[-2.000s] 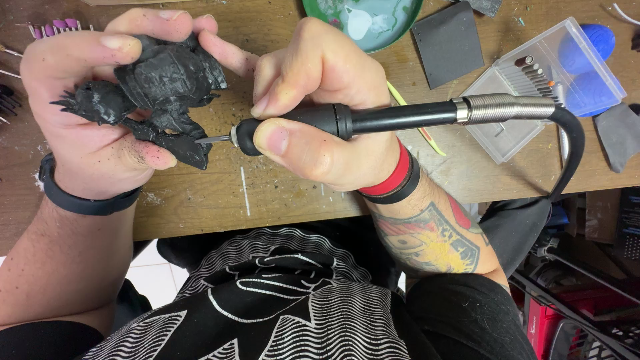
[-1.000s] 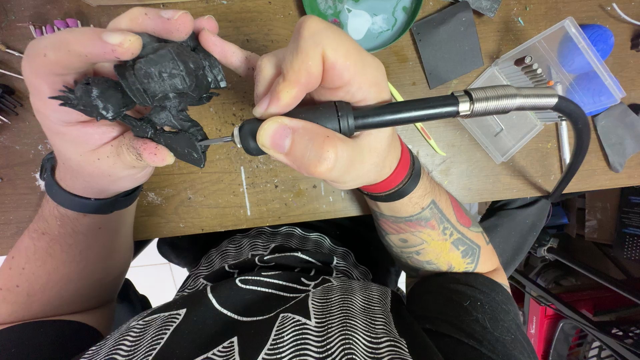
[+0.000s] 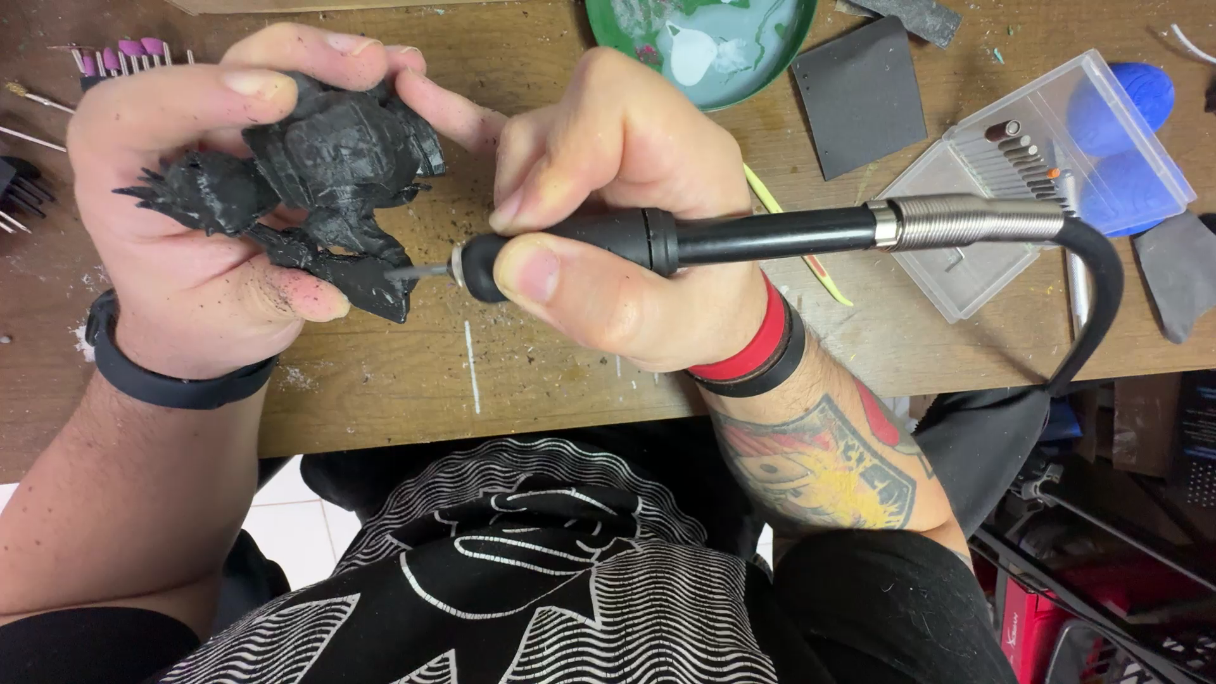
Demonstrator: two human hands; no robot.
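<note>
My left hand [image 3: 180,190] is closed around a black sculpted figurine [image 3: 332,157] with a spiky-haired head, at the upper left of the head view. My right hand [image 3: 627,209] holds the black handpiece of a flexible-shaft rotary tool [image 3: 608,239] between thumb and fingers. Its thin metal bit [image 3: 423,272] meets the flat, pointed black part at the figurine's lower end. A ribbed metal collar and a black flexible shaft [image 3: 1107,285] run from the handpiece to the right. The little finger of my left hand reaches close to my right hand.
Behind my hands stands a green dish [image 3: 698,95] with grey-blue contents. A black square sheet [image 3: 860,98], a yellow-green tool [image 3: 769,195] and an open clear plastic box [image 3: 978,161] of bits lie to the right. Pink-tipped bits [image 3: 133,52] stand at upper left. Dark dust dots the wooden table [image 3: 532,380].
The bit has shifted slightly left, from the tip of the figurine's flat part onto its surface. Both hands keep their holds.
</note>
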